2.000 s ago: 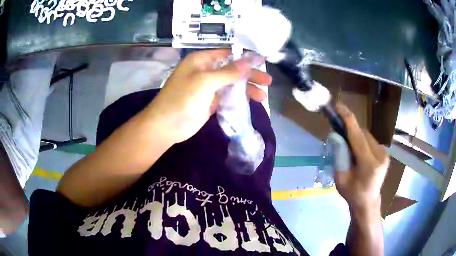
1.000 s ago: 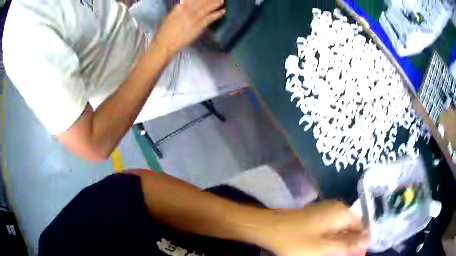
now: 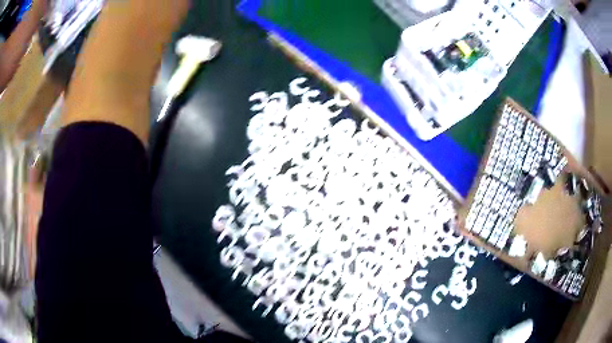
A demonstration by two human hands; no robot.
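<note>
A bare forearm in a dark sleeve, seemingly my left, rises along the left side. Its hand is beyond the top edge. My right hand is out of the picture. A large pile of white U-shaped clips (image 3: pixel 349 214) lies on the dark bench right of the arm. Open white housings (image 3: pixel 463 74) stand on a green mat with a blue edge at upper right. One shows a green circuit board (image 3: pixel 463 52) with a yellow part inside.
A mallet (image 3: pixel 196 48) with a white head lies at upper left. A shallow carton (image 3: pixel 553 218) at right holds rows of small black-and-white modules and loose ones. A wooden strip edges the bench. Blurred skin at far left may be another person.
The view has swung further left and along the bench. The clip pile is now central. The housing near my left hand is no longer seen there, and the mat, carton and mallet show more fully.
</note>
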